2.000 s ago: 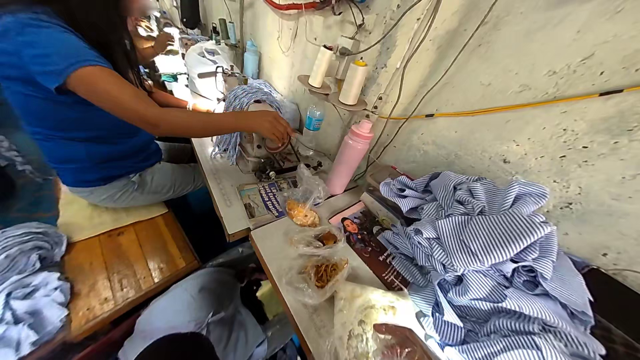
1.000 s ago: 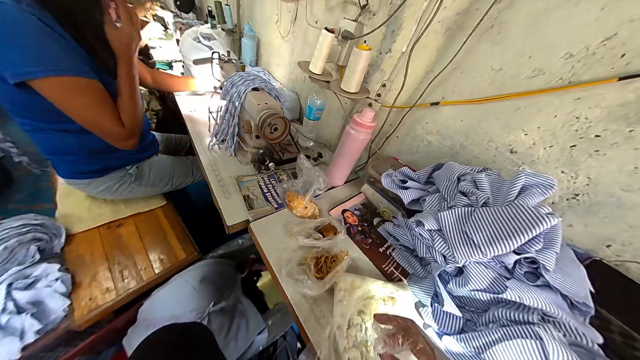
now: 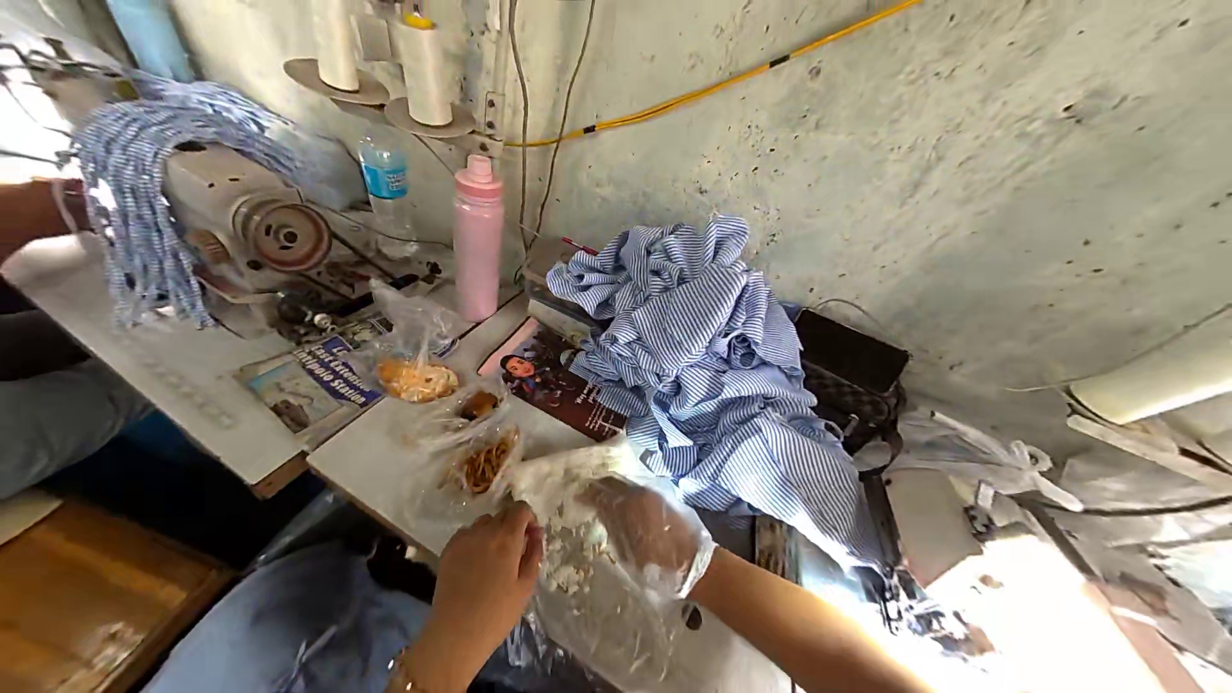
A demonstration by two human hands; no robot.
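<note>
A clear plastic bag [image 3: 568, 549] with white, crumbly food, perhaps rice, lies at the near edge of the white table. My right hand [image 3: 650, 529] is inside the bag, the plastic around its wrist; its fingers are blurred behind the film. At the bag's left edge my left hand [image 3: 496, 558] has its fingers closed on the plastic. Just beyond are a small bag of brown noodle-like food [image 3: 484, 464], a bag with a brown food piece [image 3: 478, 404] and a knotted bag of orange-white food [image 3: 417, 379].
Striped blue-and-white cloth [image 3: 712, 356] is heaped at the right. A pink bottle [image 3: 478, 241] stands by the wall. At the left is a sewing machine [image 3: 226, 192] draped with striped strips; a co-worker's arm [image 3: 38, 212] reaches behind it. A wooden bench [image 3: 87, 597] is at lower left.
The view has swung right. My left hand has come into view at the bag. My right hand, lower in the frame before, is now inside the bag. The co-worker is now mostly out of frame.
</note>
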